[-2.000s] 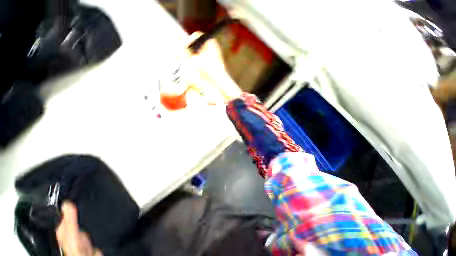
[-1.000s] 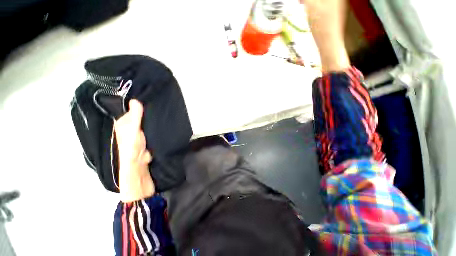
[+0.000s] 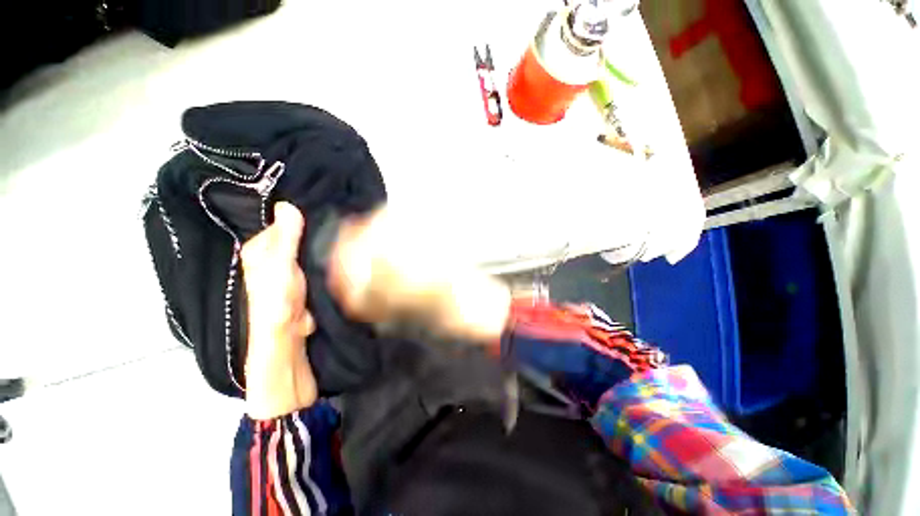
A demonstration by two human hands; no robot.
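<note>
A black zippered bag (image 3: 333,161) stands at the near edge of the white-covered table. Its zipper is partly open, with a silvery slider (image 3: 268,178) near the top. My left hand (image 3: 274,312) grips the bag by its opening, thumb up along the zipper edge. My right hand (image 3: 414,277) is strongly blurred, at the bag's right side. Its fingers are unclear, so I cannot tell whether it touches the bag or holds something. A thin, pale pointed shape (image 3: 511,401) shows below the right wrist, too blurred to name.
A red-orange bottle with a silver top (image 3: 545,86) stands at the back of the table (image 3: 424,131), between red-and-dark snips (image 3: 488,86) and a green-handled tool (image 3: 609,101). Dark bags (image 3: 192,15) lie at upper left. A blue bin (image 3: 746,302) is at right.
My right hand has come down and left from beyond the bottle to the bag's right side. My left hand keeps its grip on the bag, which has hardly moved in the last second.
</note>
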